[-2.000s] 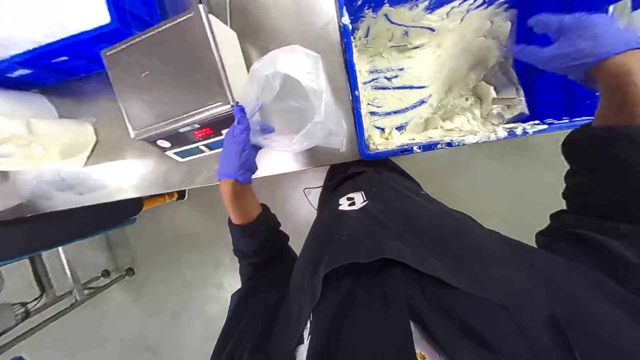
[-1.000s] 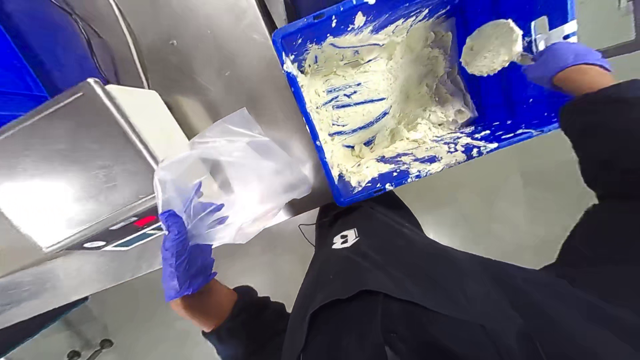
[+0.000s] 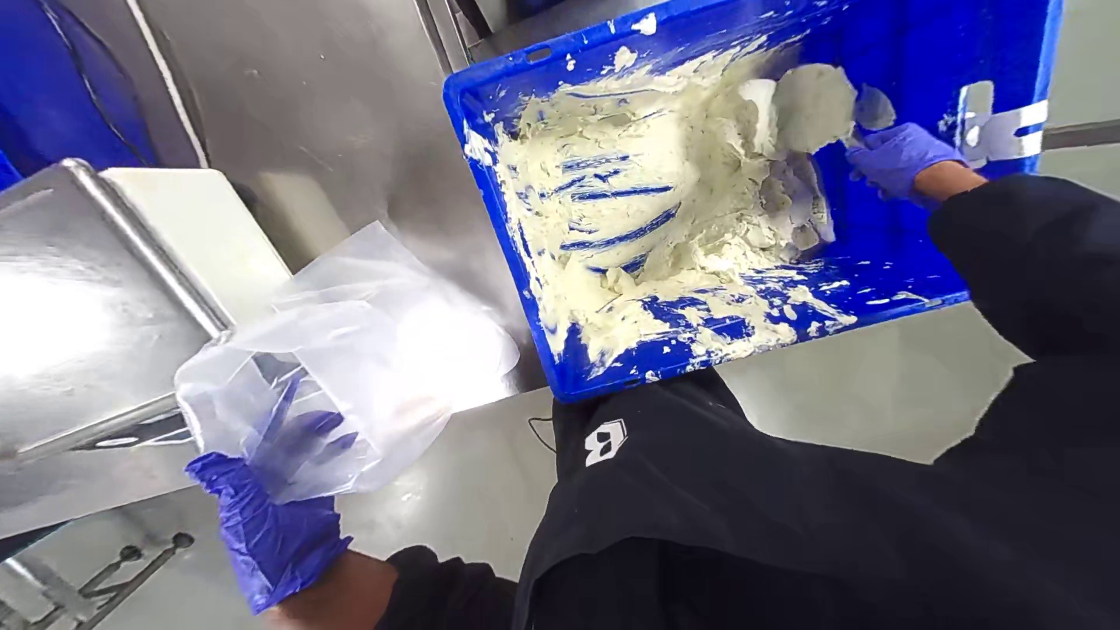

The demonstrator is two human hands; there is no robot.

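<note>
My gloved left hand [image 3: 280, 490] supports a translucent plastic bag [image 3: 367, 350], its fingers spread and seen through the film near the bag's mouth. On the right, my gloved right hand [image 3: 906, 162] is closed on the handle of a scoop [image 3: 815, 107] whose head is coated in the pale creamy mass. The scoop is inside a blue plastic crate [image 3: 542, 350], at the right edge of the creamy mass [image 3: 700, 201], which is smeared over the crate's floor and walls. The scoop's handle is mostly hidden by my fingers.
A weighing scale [image 3: 87, 297] with a metal platform stands at the left on the stainless steel table [image 3: 315, 96]. Blue plastic [image 3: 70, 79] and a cable are at the top left. The crate's edge overhangs the table front. Metal tube framework [image 3: 105, 569] is low at the left.
The scoop in my right hand has moved left to the creamy mass. The bag stays at my left hand. The view has shifted and come closer.
</note>
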